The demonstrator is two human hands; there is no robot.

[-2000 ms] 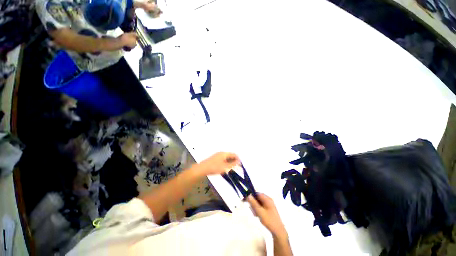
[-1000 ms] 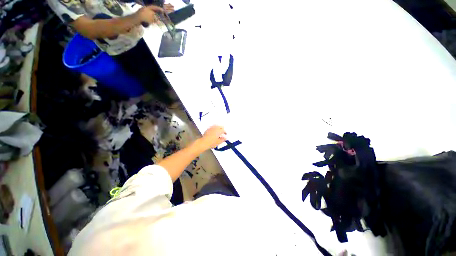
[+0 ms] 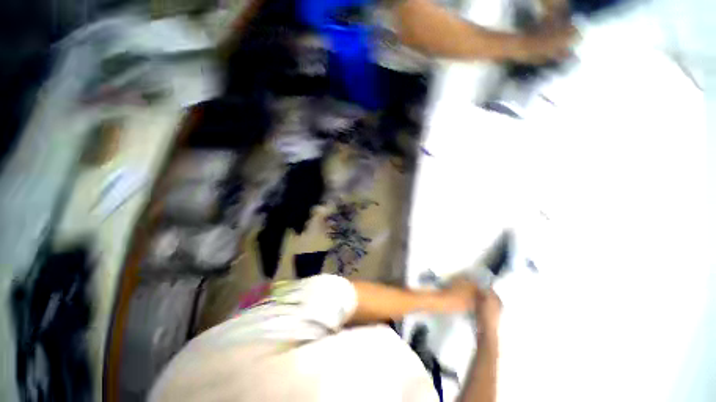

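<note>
The picture is strongly blurred. My left hand [image 3: 457, 298] and my right hand [image 3: 488, 305] are close together over the near edge of the white table [image 3: 597, 235]. Their fingers are too blurred to show whether they grip anything. A small dark fabric piece [image 3: 499, 253] shows just beyond the fingers; I cannot tell whether they touch it. A dark strip [image 3: 430, 357] shows below my left forearm at the table edge, beside my clothing, its lower part running out of the picture.
A co-worker's arm [image 3: 479, 41] reaches over the table at the top, the hand at a blurred dark object. A blue tub [image 3: 352, 59] stands on the scrap-littered floor [image 3: 385, 200]. Another table with a brown edge [image 3: 129, 290] is on the left, with dark fabric [image 3: 59, 330] on it.
The view has swung left, so the black strip pile and bag are out of the picture. My right hand has come back in from the bottom edge and is beside my left.
</note>
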